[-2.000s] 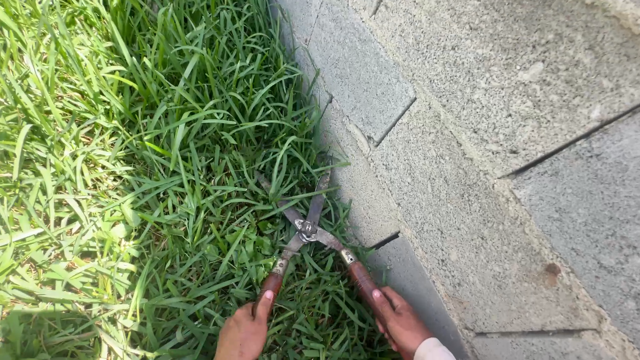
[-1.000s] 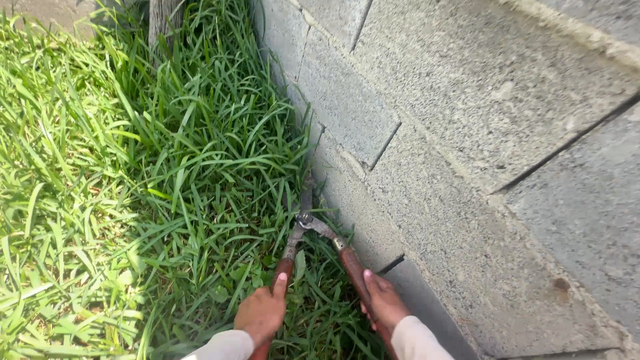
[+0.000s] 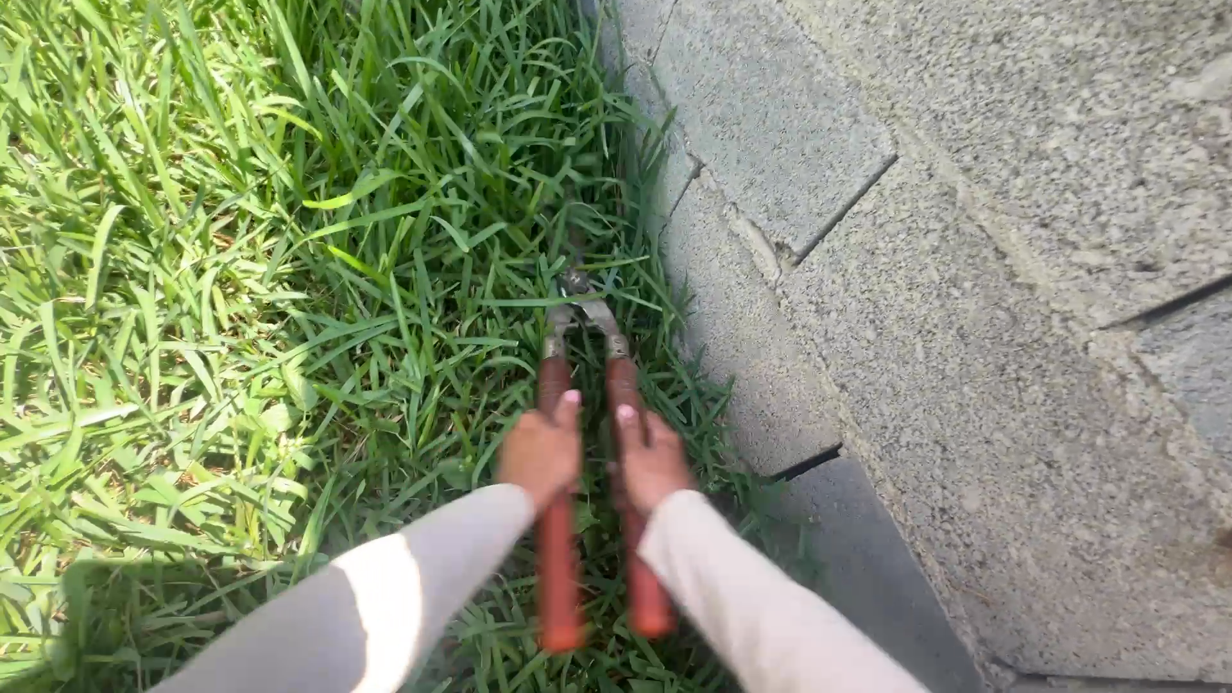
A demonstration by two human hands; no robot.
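A pair of hedge shears [image 3: 576,289] with reddish wooden handles points away from me, low in the long grass [image 3: 414,221] beside the wall. My left hand [image 3: 541,454] grips the left handle, and my right hand [image 3: 652,460] grips the right one. The two handles are close together and nearly parallel. Grass blades lie over the pivot and hide most of the shears' metal blades, so how far they are closed does not show. Both sleeves are pale.
A wall of grey concrete blocks [image 3: 818,318] runs along the right, with grass growing against its foot. Sunlit grass [image 3: 144,337] spreads over the left, and a dark shadow falls at the lower left.
My hands have come closer together, bringing the shears' handles from a wide spread to almost parallel. The shears' blades, spread and visible two seconds ago, are now mostly hidden in grass.
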